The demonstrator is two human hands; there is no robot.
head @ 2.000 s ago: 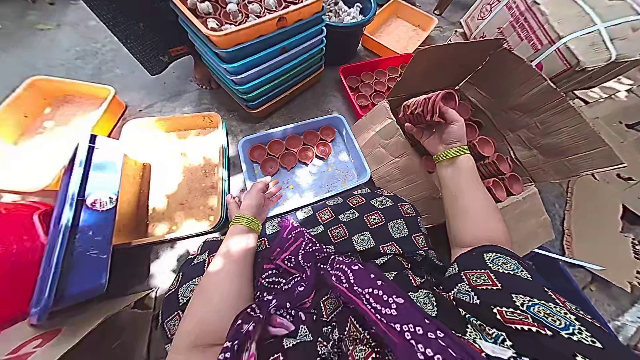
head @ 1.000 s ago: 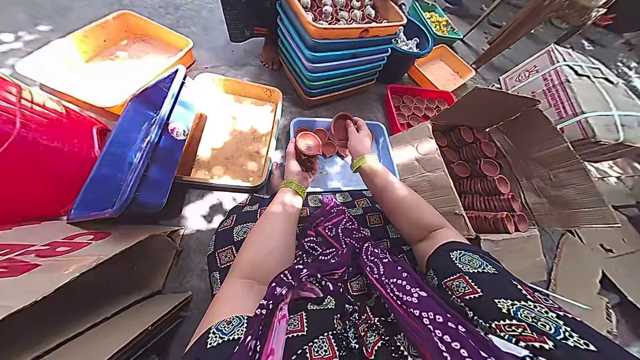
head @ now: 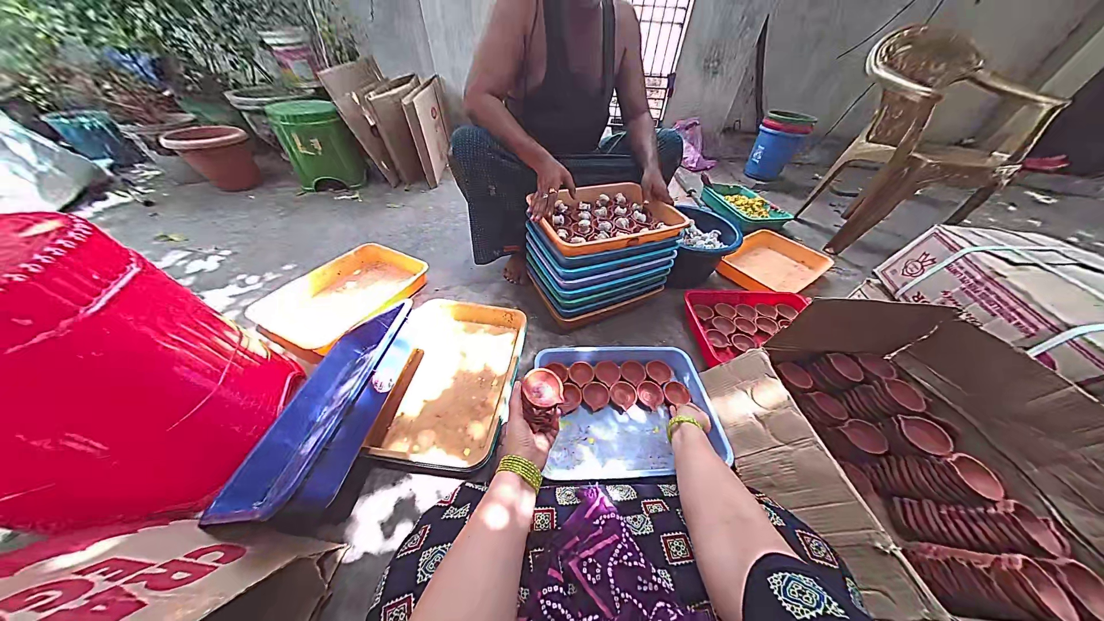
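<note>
My left hand holds a short stack of red clay diyas upright over the left edge of a light blue plastic tray. In the tray's far part, small clay lamps stand in two rows. At the right end of the nearer row, the fingers of my right hand touch a diya; whether they grip it I cannot tell. To the right stands an open cardboard box with nested stacks of diyas in it.
A person sits opposite, hands on an orange tray of filled lamps atop stacked trays. A red tray of diyas is beyond the box. Left are a yellow tray, a tilted blue tray and a red container.
My right hand was in the box two seconds ago, then beside my left hand, and is now at the tray's right side. The nearer row is longer than two seconds ago. The view has tilted up.
</note>
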